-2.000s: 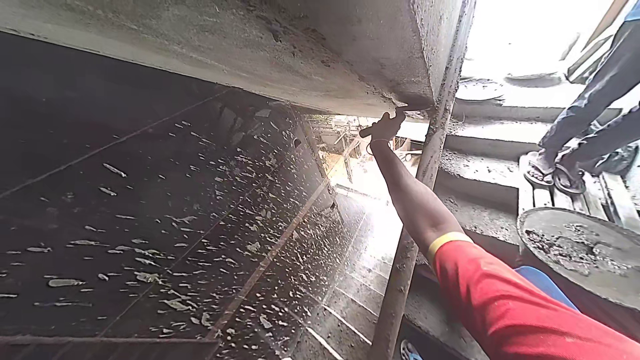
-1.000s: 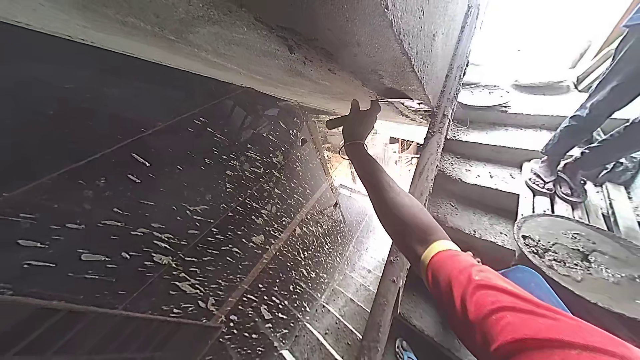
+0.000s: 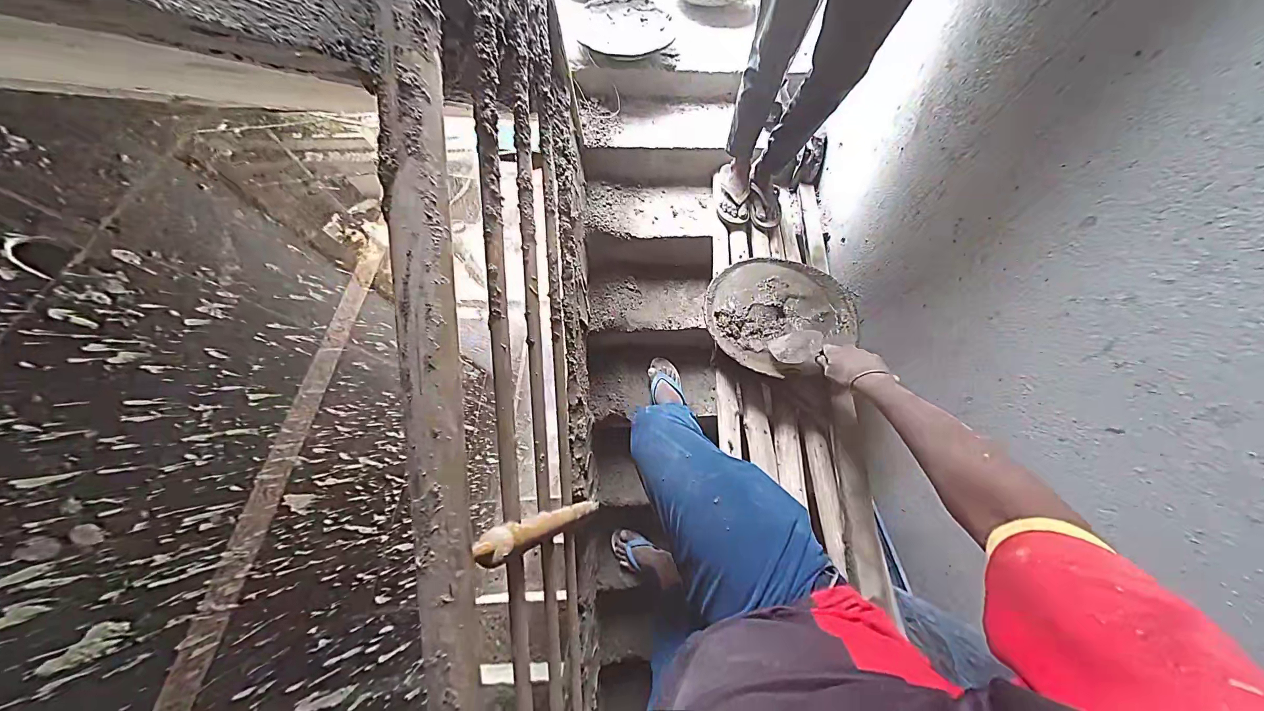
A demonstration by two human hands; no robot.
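Observation:
My right hand [image 3: 847, 365] grips a trowel [image 3: 795, 348], its blade lying on the mortar [image 3: 760, 308] in a round, shallow pan [image 3: 727, 341]. The pan rests on wooden planks [image 3: 787, 434] laid along the stairs, at the right. My left hand is out of view. Over at the left, a wooden piece with a pale, rounded end [image 3: 533, 531] lies across the thin metal bars [image 3: 502, 395] of the railing; what holds it there cannot be told.
Concrete steps [image 3: 647, 296] run between the mortar-crusted railing post [image 3: 425, 346] and the plastered wall [image 3: 1076, 247]. Another person's feet in sandals [image 3: 748, 202] stand on the planks beyond the pan. A second round pan [image 3: 627, 28] sits higher up. My own feet are on the steps.
My right hand has come down from the underside of the concrete slab to the mortar pan. The view has swung right and down onto the stairs.

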